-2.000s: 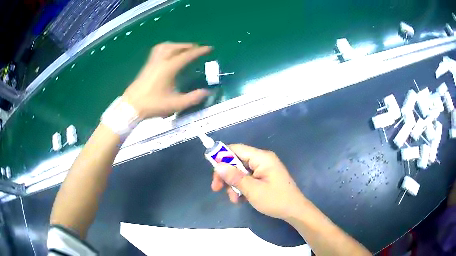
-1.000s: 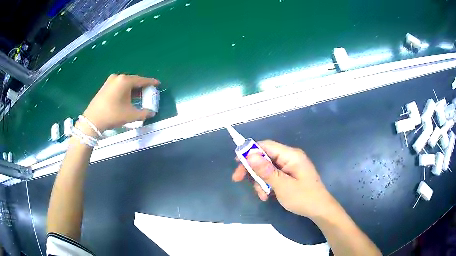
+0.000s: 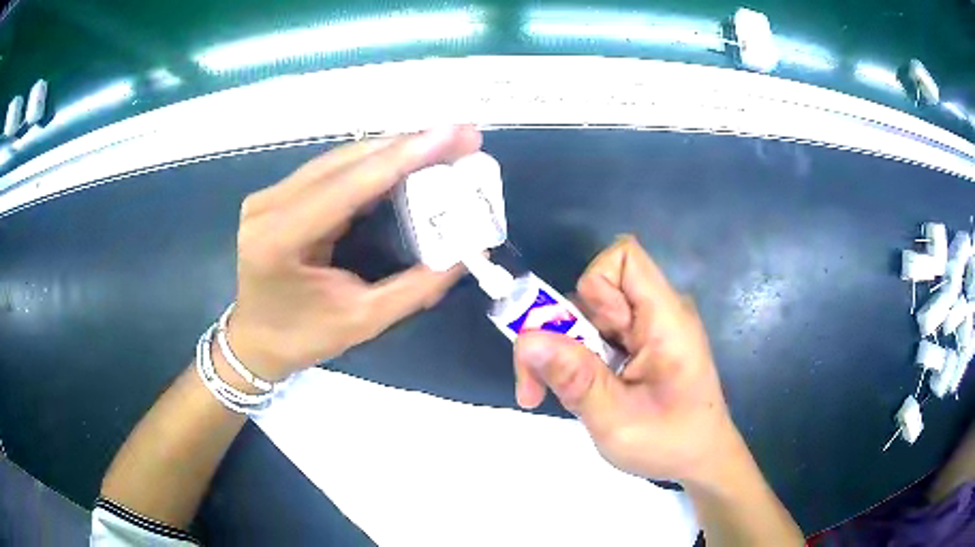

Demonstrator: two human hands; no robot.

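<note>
My left hand [image 3: 321,246] holds two white units [image 3: 454,205] side by side between thumb and fingers, above the dark worktop. Small curved marks show on their end faces. My right hand [image 3: 641,374] grips the white glue tube [image 3: 551,317] with blue-purple print. Its nozzle [image 3: 486,272] points up and left and reaches the lower edge of the units. The glare hides whether the tip touches them.
A pile of white units [image 3: 941,315] with leads lies on the dark worktop [image 3: 791,214] at right. A white sheet [image 3: 428,459] lies near me. Behind the white rail [image 3: 599,96], spaced units [image 3: 755,41] sit on the green belt [image 3: 321,21]. A purple sleeve [image 3: 909,524] is at lower right.
My left hand has come from the belt to over the worktop with the units. The glue tube's nozzle is now at the units. The view has tilted down.
</note>
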